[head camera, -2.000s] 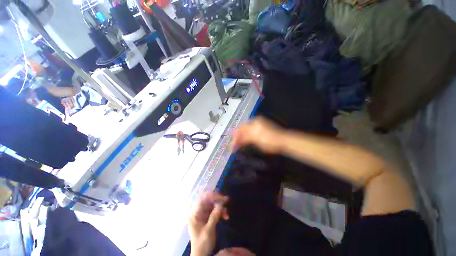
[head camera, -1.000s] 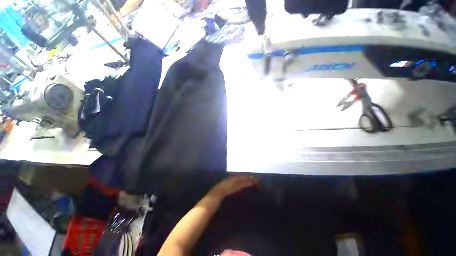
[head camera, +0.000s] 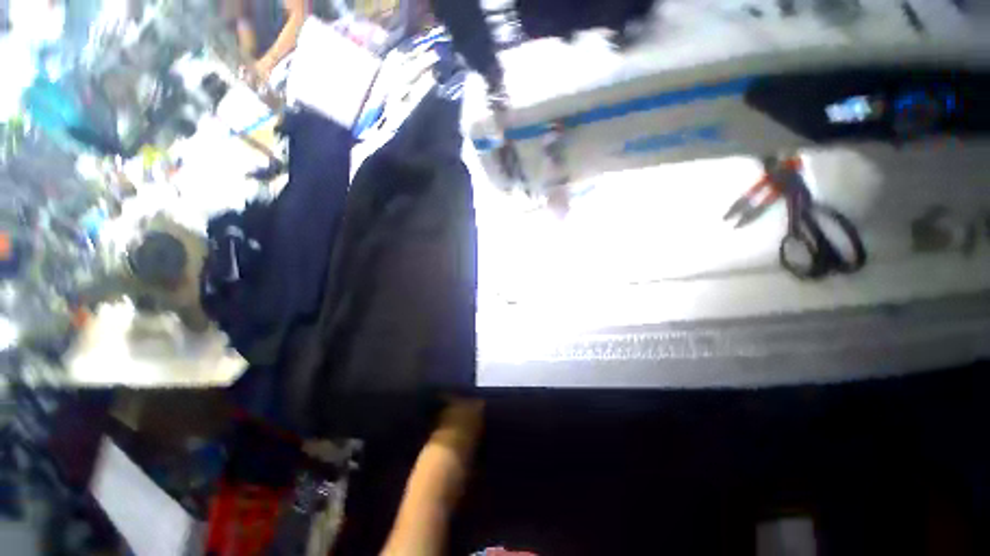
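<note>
The black garment panel (head camera: 407, 272) hangs over the table's left part and its front edge. My left hand (head camera: 460, 424) is small and blurred at the panel's lower right, just below the table edge; its fingers merge with dark cloth, so I cannot tell whether it grips. My right hand is not in view. Navy panels (head camera: 309, 206) lie left of the black panel. The sewing machine (head camera: 695, 119) stands across the upper right, with lamp glare around its needle end. Shears with black loops (head camera: 803, 248) lie on the table with orange-red handled snips (head camera: 766, 187) over them.
A ruler strip (head camera: 651, 345) runs along the front table edge. A red basket (head camera: 244, 516) sits at lower left beside a white board (head camera: 136, 500). Another machine (head camera: 163, 261) stands blurred at left. Another person's arm (head camera: 284, 38) shows at the top left.
Since two seconds ago the view has swung left and my right hand has left the picture. In the last second my left hand has moved slightly left and become more hidden against dark cloth.
</note>
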